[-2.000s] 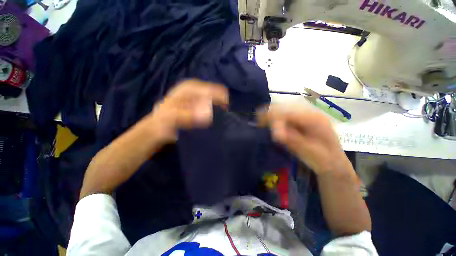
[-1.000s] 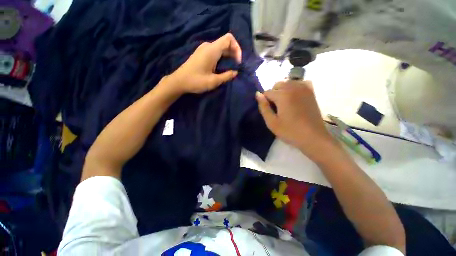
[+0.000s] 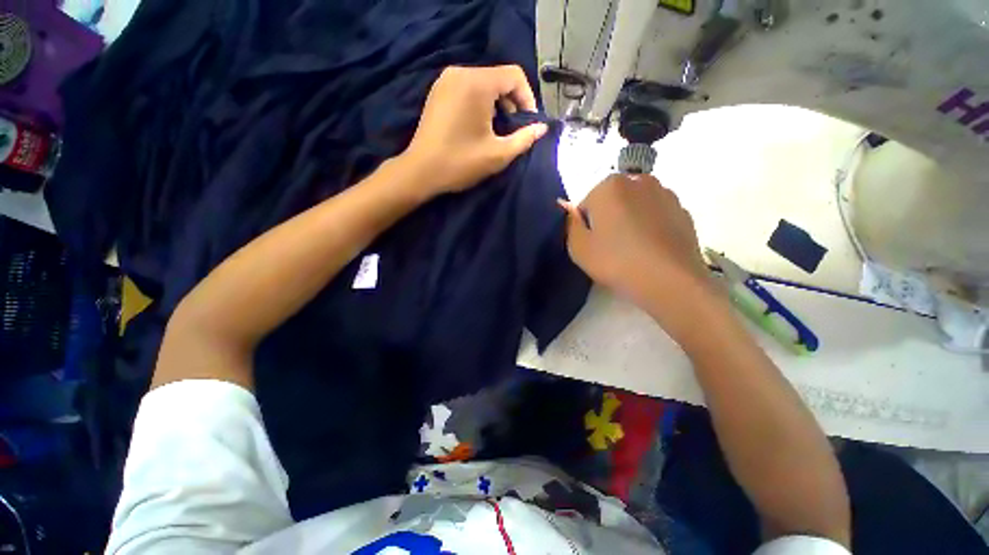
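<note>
A large dark navy garment lies heaped on the machine table, left of the needle area, and hangs over the front edge towards the lap. A small white label shows on it. My left hand pinches a folded edge of the cloth between thumb and fingers, just left of the presser foot area. My right hand holds the cloth's right edge with its fingertips, below the ridged grey knob. The needle tip and foot are too small to make out clearly.
The off-white sewing machine with purple lettering stands at the upper right. A small dark scrap and snips with a green and blue handle lie right of my right hand. A purple device is at far left.
From two seconds ago, both hands have moved up from near the lap to beside the needle area with the cloth. Since one second ago, my left hand has shifted slightly right, closer to the needle.
</note>
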